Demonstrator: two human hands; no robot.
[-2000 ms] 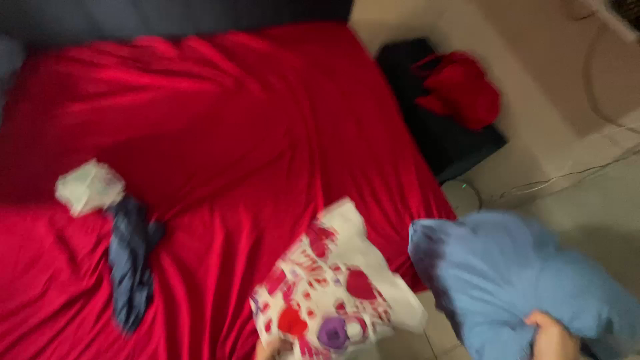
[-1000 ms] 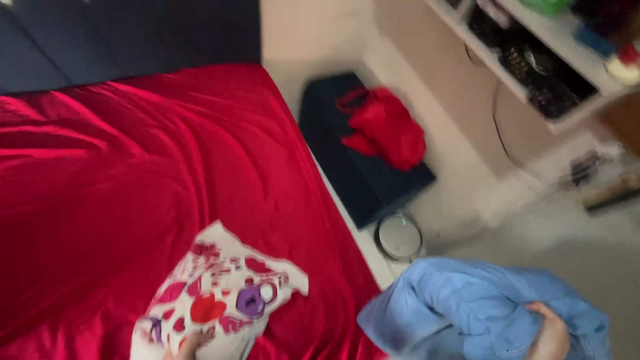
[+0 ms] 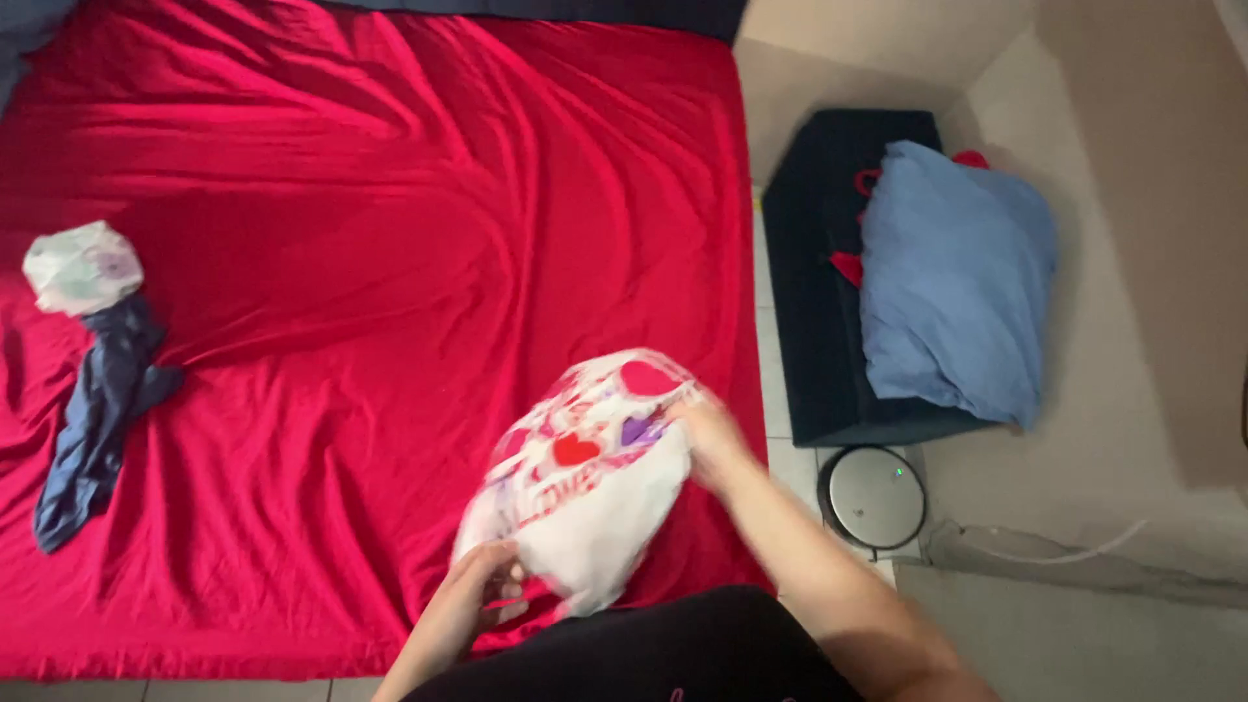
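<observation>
A white cloth with printed hearts and lettering, perhaps a pillowcase, is spread between my hands over the near right part of a bed with a red fitted sheet. At its upper right edge my right hand grips the fabric, slightly blurred. My left hand is at the lower left edge, its thumb and fingers around the cloth. A blue pillow lies on a dark upholstered bench right of the bed, partly covering a red cloth.
On the bed's left side lie a dark blue garment or cloth and a crumpled white patterned item. A round robot vacuum stands on the floor below the bench, and a pale cable runs along the wall at right.
The blue pillow, held in my right hand before, now rests on the bench over the red cloth. My right hand has moved to the heart-printed cloth.
</observation>
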